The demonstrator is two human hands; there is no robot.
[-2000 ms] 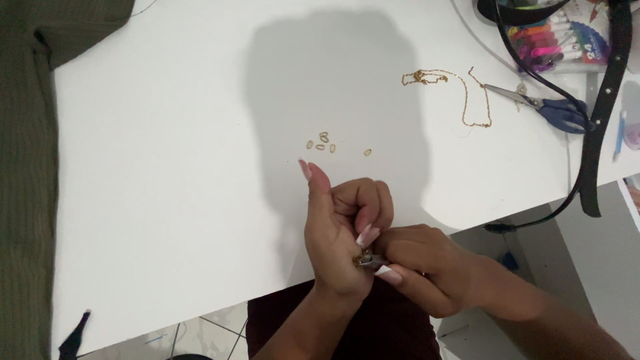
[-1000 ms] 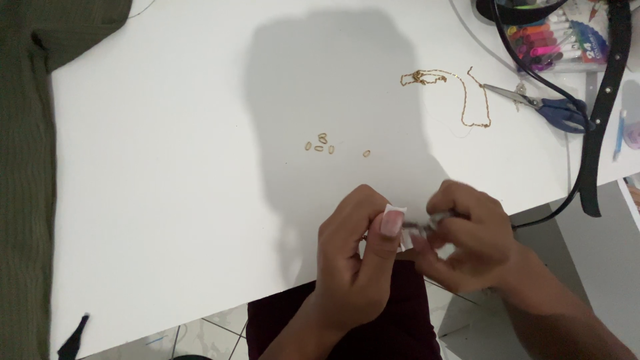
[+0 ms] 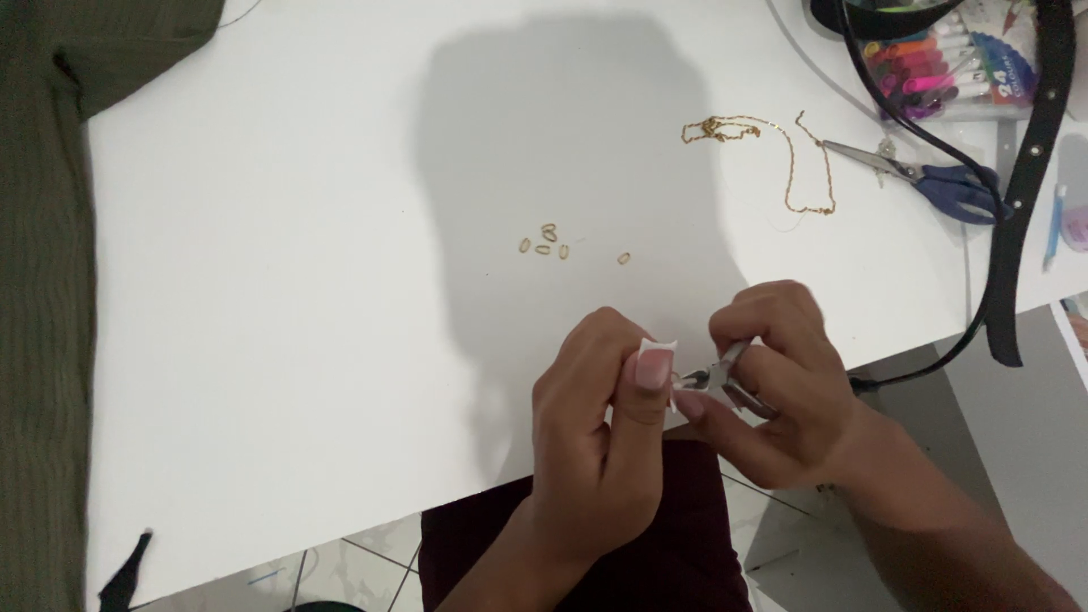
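My right hand (image 3: 786,395) is closed around small metal pliers (image 3: 722,378), whose jaws point left at the fingertips of my left hand (image 3: 603,425). Between my left thumb and index finger I pinch a tiny link, mostly hidden by the thumb; the tips of the jaws meet it. Beyond my hands, several small gold-coloured oval links (image 3: 544,249) lie in a loose group on the white table (image 3: 255,340), and one more link (image 3: 624,258) lies apart to their right. A thin gold-coloured chain (image 3: 790,170) is spread farther back on the right.
Scissors with blue handles (image 3: 952,187) lie right of the chain, their tips touching it. A black belt (image 3: 1028,170), a black cable (image 3: 977,336) and a pack of coloured markers (image 3: 943,72) are at the right. Dark green cloth (image 3: 42,297) covers the left edge.
Two seconds ago my left hand was open wider, palm up, with the pliers low at its palm. Both hands have since turned, the left thumb now on top and the pliers reaching in from the right.
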